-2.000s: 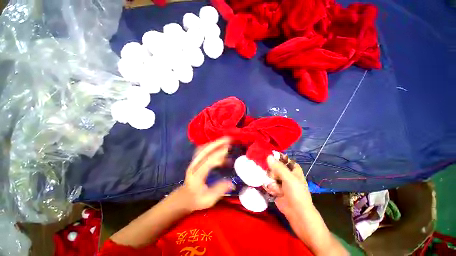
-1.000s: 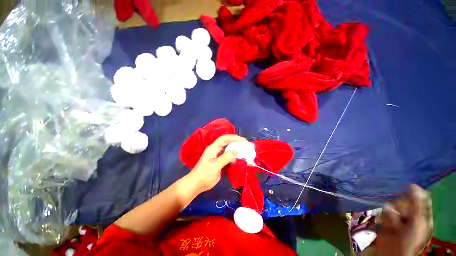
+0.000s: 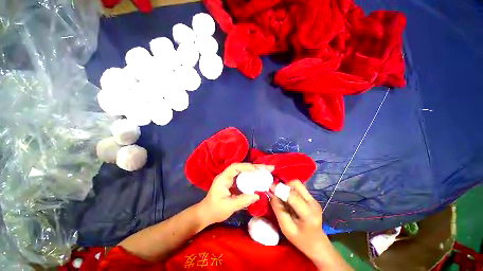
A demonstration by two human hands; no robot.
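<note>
A red plush bow piece lies on the dark blue cloth near my body, its two wide loops spread left and right. My left hand holds a white pompom between thumb and fingers against one of its tails. My right hand is close beside it on the right, fingers bent at the tail, with a small white wrap on a fingertip. A small dark tool seems half hidden in this hand; no needle can be made out. A second pompom sits at the lower tail end, against the red shirt.
Loose pompoms are grouped at left beside a crinkled clear plastic bag. A heap of red plush pieces lies at the far side. A straight white thread crosses the cloth at right. A round scrap bin stands at lower right.
My right hand, stretched far right with a pulled thread one second ago, is back beside the pompom. My left hand still holds the pompom. The long pulled thread no longer shows.
</note>
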